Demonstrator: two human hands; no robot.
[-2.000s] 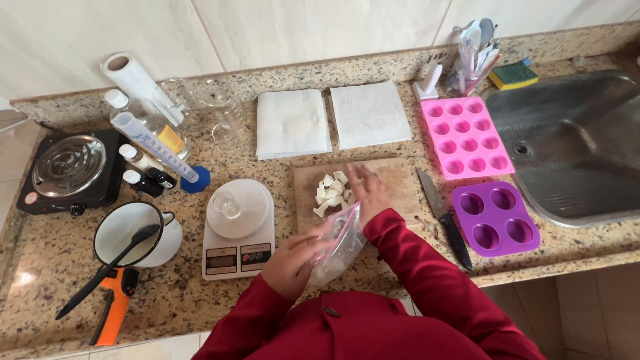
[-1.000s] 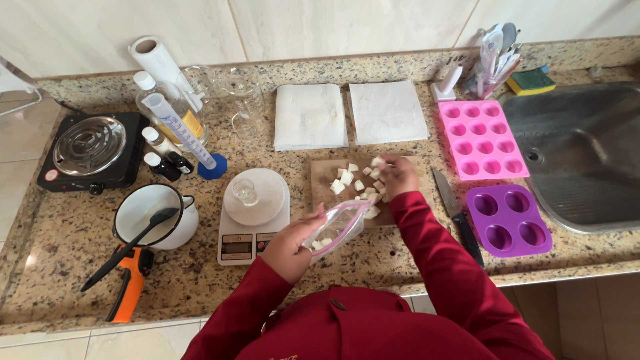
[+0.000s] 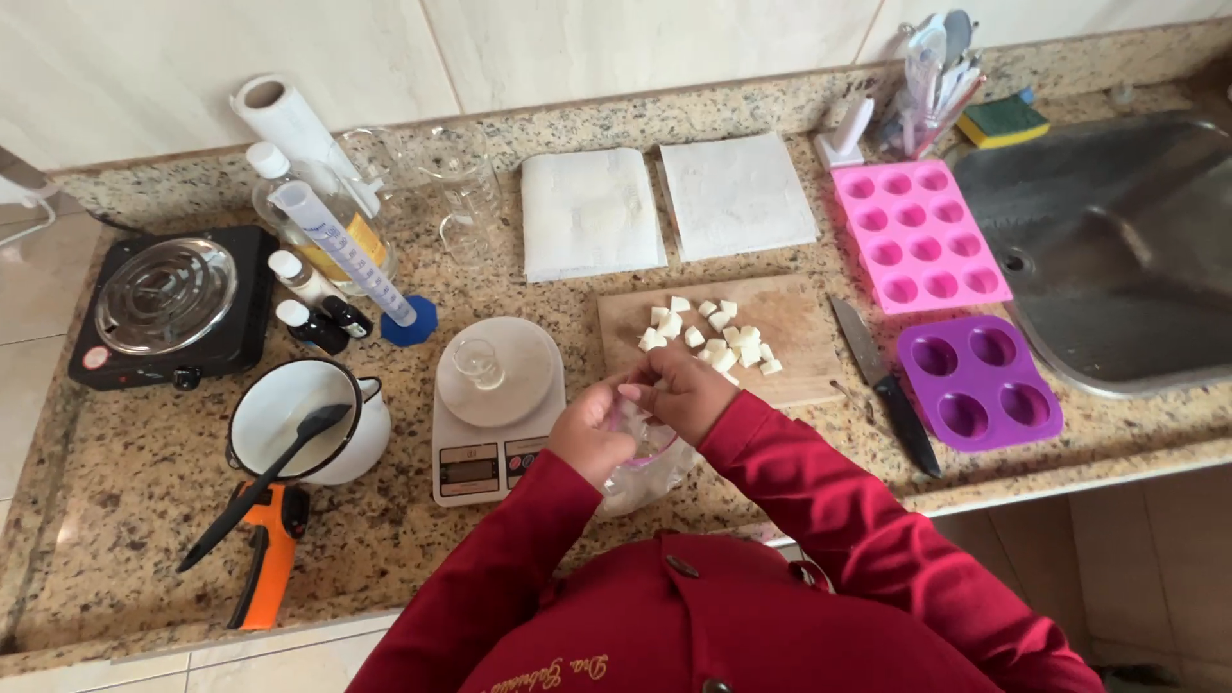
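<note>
My left hand (image 3: 592,431) grips the edge of a clear plastic zip bag (image 3: 647,476) with a pink closure, just below a wooden cutting board (image 3: 808,337). My right hand (image 3: 683,390) is at the bag's mouth, its fingers together against the rim; whether it pinches the bag or a cube I cannot tell. Several white cubes (image 3: 749,354) lie scattered on the board beyond my hands. To the left stands a digital kitchen scale (image 3: 452,423) with a small glass beaker (image 3: 478,366) on its plate. A black-handled knife (image 3: 890,395) lies right of the board.
At left are an electric hot plate (image 3: 173,303), an enamel pot (image 3: 361,438) with a black spatula across it, an orange infrared thermometer (image 3: 265,568), bottles and a graduated cylinder (image 3: 356,260). Pink (image 3: 924,236) and purple silicone molds (image 3: 980,383) lie near the sink (image 3: 1136,241). Paper towels (image 3: 592,212) lie behind.
My right hand has moved from the cubes on the board to the bag's mouth, beside my left hand. The cubes are more spread out than two seconds ago.
</note>
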